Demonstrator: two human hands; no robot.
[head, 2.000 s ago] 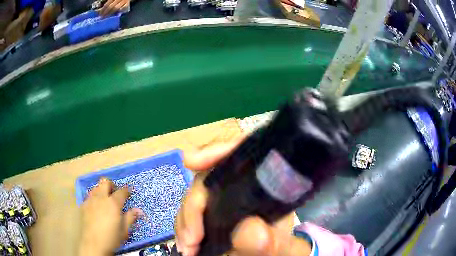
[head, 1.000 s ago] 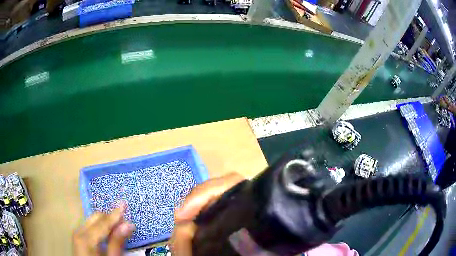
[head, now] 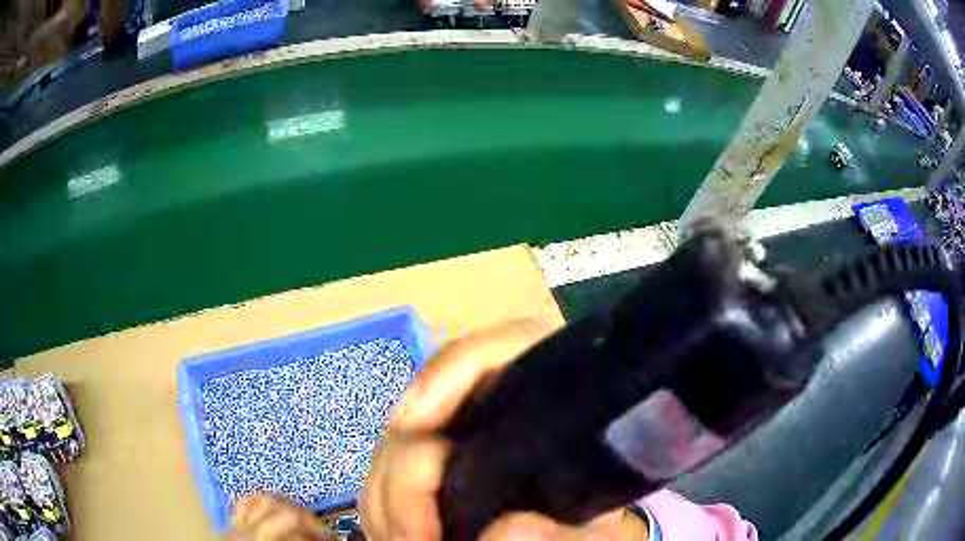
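My right hand (head: 423,454) is closed around the thick black electric screwdriver (head: 593,412), which leans up to the right, slightly blurred, with a pale label. Its ribbed cord (head: 884,277) curves off to the right. My left hand (head: 277,518) shows only in part at the bottom edge, by the near left corner of the screw bin; its fingertips are hidden or cut off, so I cannot tell what it holds. The light-blue screw bin (head: 190,423) holds a layer of tiny silvery screws (head: 307,423). A small piece of a unit shows between my hands at the bottom edge.
The bin sits on tan cardboard (head: 127,433). Stacked assemblies (head: 37,460) stand at the left edge. Beyond runs the green conveyor belt (head: 349,190), with a rusty pale post (head: 762,137) at right. A blue tray (head: 931,328) lies far right. Another blue bin (head: 228,34) is across the belt.
My left hand has moved from over the screws down to the bottom edge. The screwdriver has swung up and right in my right hand, and now covers the loose units at right.
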